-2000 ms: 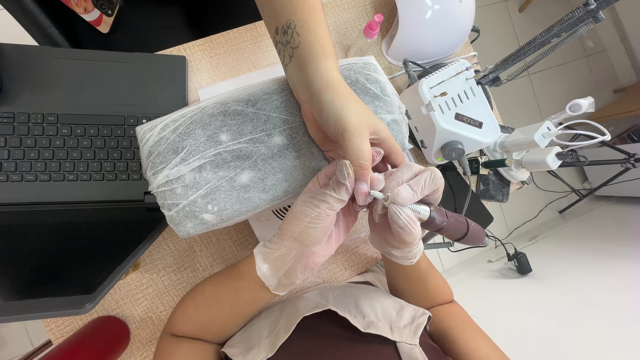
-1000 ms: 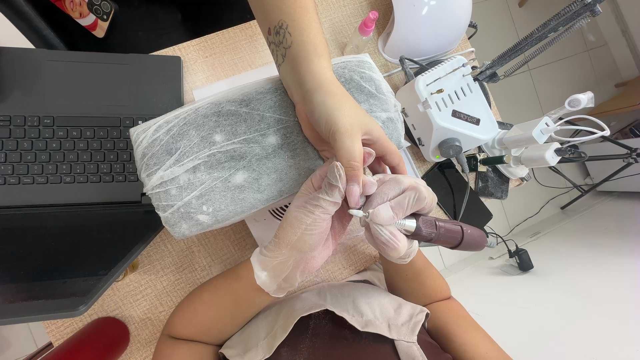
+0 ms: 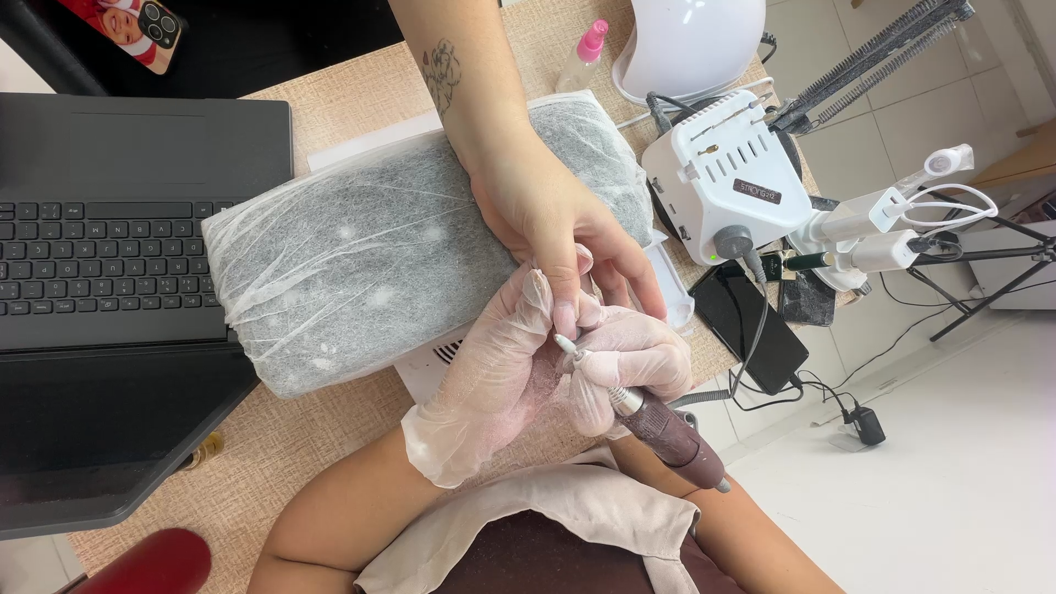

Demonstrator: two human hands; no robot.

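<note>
Another person's hand (image 3: 540, 194) reaches down from the top over a hand rest (image 3: 355, 235) wrapped in thin white cover material. My left hand (image 3: 495, 371), in a dusty translucent glove, holds that person's finger near its tip. A maroon electric nail drill (image 3: 672, 441) is in my right hand (image 3: 631, 359), also gloved. Its pale bit (image 3: 565, 343) is at the thumbnail (image 3: 565, 318) of the other hand; whether they touch I cannot tell. My right fingers sit around the drill's metal collar, close beside my left fingers.
An open laptop (image 3: 107, 256) lies at left. To the right are a white drill control unit (image 3: 726, 177) with a cord, a black phone (image 3: 749, 326) and a white nail lamp (image 3: 693, 45). A pink-capped bottle (image 3: 584, 58) stands behind the hand rest. A red rounded object (image 3: 148, 565) is at lower left.
The rear end of the drill has swung down toward my forearm, tilting the drill more steeply than one second ago. My left hand keeps its hold on the other person's finger.
</note>
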